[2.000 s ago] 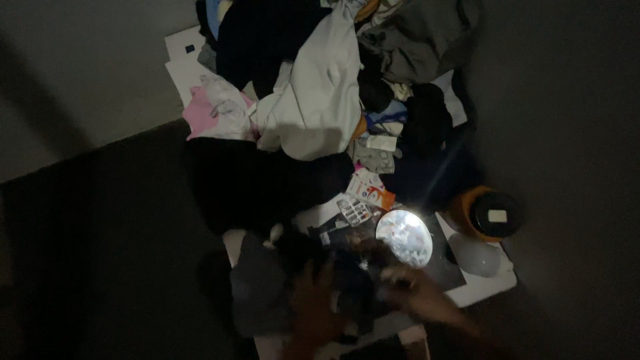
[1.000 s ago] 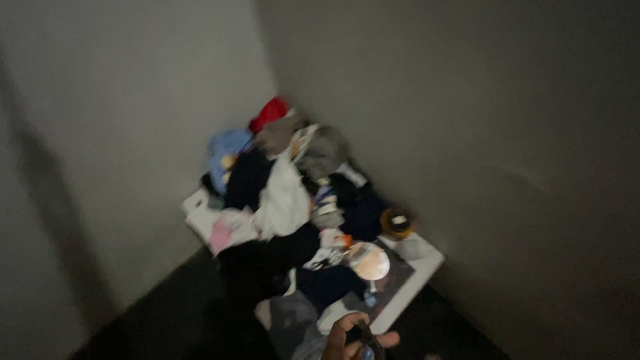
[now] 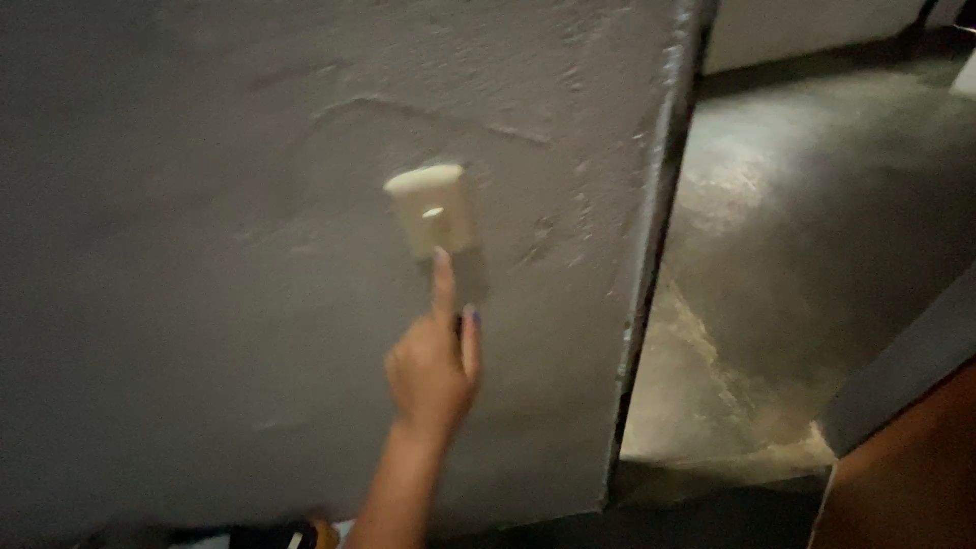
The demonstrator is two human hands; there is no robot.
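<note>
My left hand [image 3: 433,366] is raised in front of a grey plastered wall [image 3: 320,328]. Its index finger points up and its tip is at the lower edge of a cream wall switch [image 3: 436,217]; whether they touch is not clear. The thumb is on the right side, and the other fingers look curled. Something dark shows between thumb and index finger, too small to name. A shadow falls on the wall below and right of the switch. My right hand is out of view.
Right of the wall's vertical edge [image 3: 657,229] an opening shows a lit concrete floor [image 3: 732,290]. A brown panel [image 3: 907,473] stands at the lower right. Part of an orange and black object [image 3: 324,534] shows at the bottom edge.
Two seconds ago both hands were over the pile of clothes and small items. The view has since turned to the wall, and my left hand is now up at the switch.
</note>
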